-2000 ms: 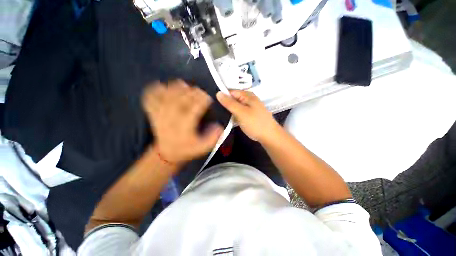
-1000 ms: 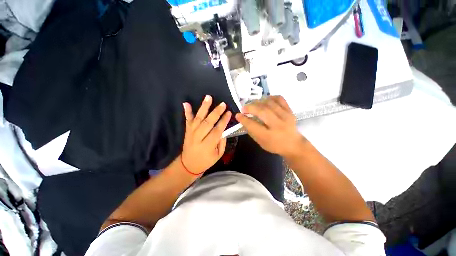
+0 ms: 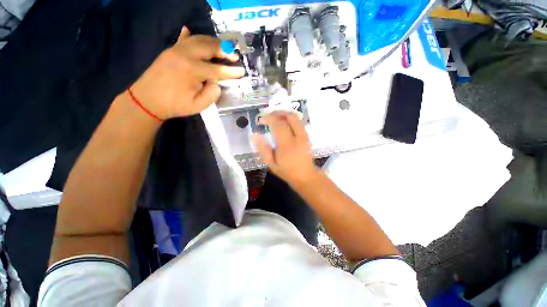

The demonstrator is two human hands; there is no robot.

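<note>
The black fabric panel (image 3: 174, 162) lies left of the machine and hangs toward the lap. A white fabric panel (image 3: 226, 162) shows along its right edge, folded out to a point near the lap. My left hand (image 3: 186, 75) lies on the black fabric, fingers pointing at the needle area (image 3: 261, 66); whether it grips the edge cannot be told. My right hand (image 3: 285, 141) is blurred over the front of the machine plate, fingers apart, holding nothing visible. The overlock machine (image 3: 258, 17), white and blue, stands at the top. Small pale scraps (image 3: 279, 99) lie by the plate.
A black phone (image 3: 403, 108) and a red pen-like tool (image 3: 406, 54) lie on the table at right. A white panel pile (image 3: 414, 180) is below the table edge at right. White pieces (image 3: 33, 174) lie at left. A grey-green draped shape (image 3: 510, 102) is at far right.
My left hand has moved up and forward to beside the needle area. My right hand has come off the fabric edge. The white layer now shows wider, and the fabric edge has shifted left.
</note>
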